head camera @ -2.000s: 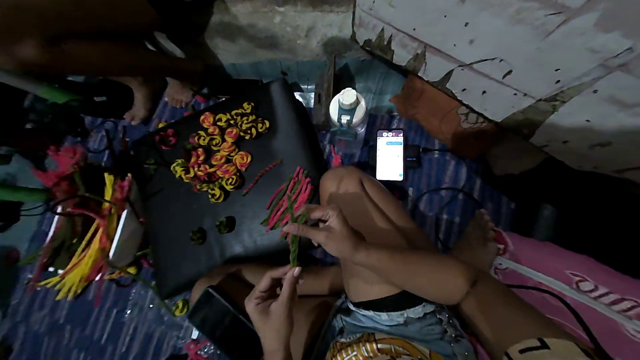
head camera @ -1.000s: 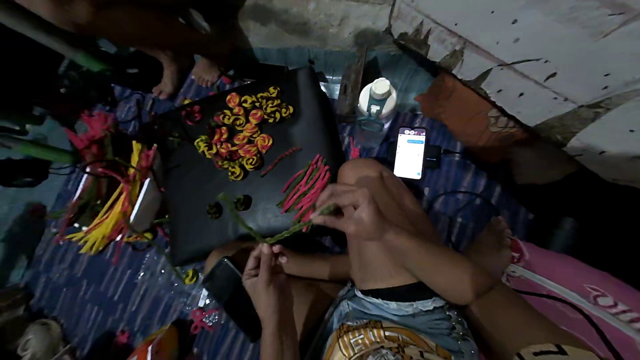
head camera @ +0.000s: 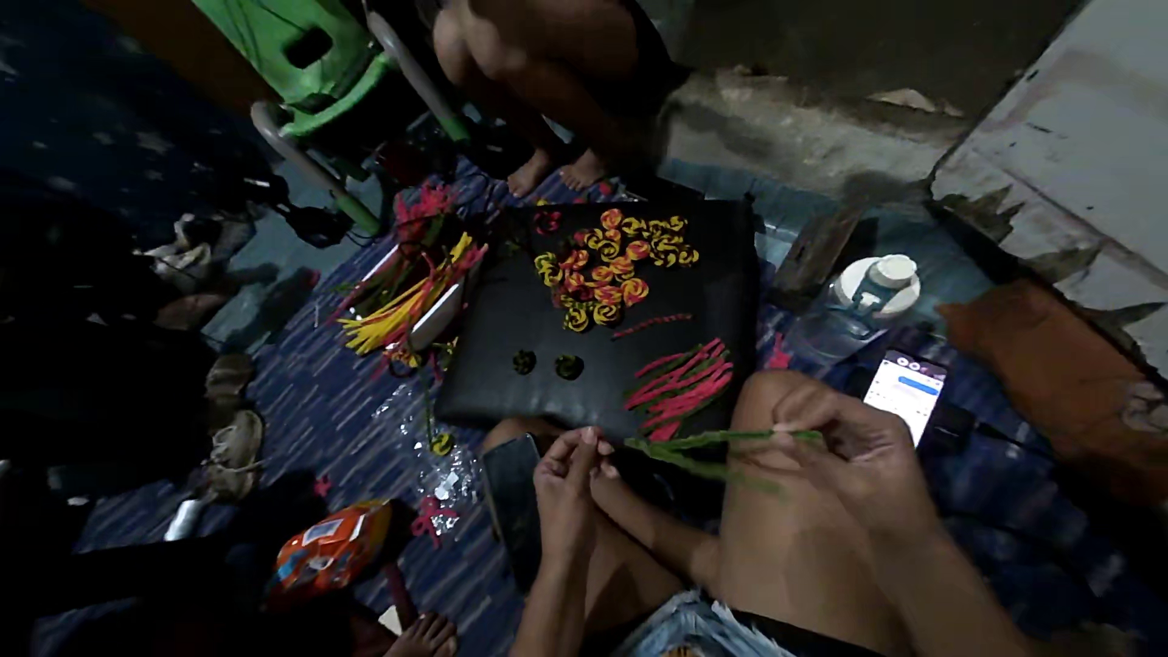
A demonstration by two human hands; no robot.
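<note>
Green fuzzy strands, perhaps pipe cleaners, stretch above my lap. My right hand pinches them between thumb and fingers. My left hand has its thumb and fingertips pressed together near their left end; whether it grips a strand there is hard to tell. Beyond my hands lies a black padded board. Pink and green twisted strands lie on its near right part, with one thin red twist above them. Yellow, orange and red coiled rosettes cluster farther back, and two dark green coils sit at the left front.
Yellow, pink and green strands lie in a bundle left of the board. A lit phone and a clear jug with a white lid are at right. A dark phone rests by my left hand. Another person's feet are behind the board.
My right hand has moved right, away from my left hand, with the green strands extended between them. The view has shifted, showing more of the left side and a green chair.
</note>
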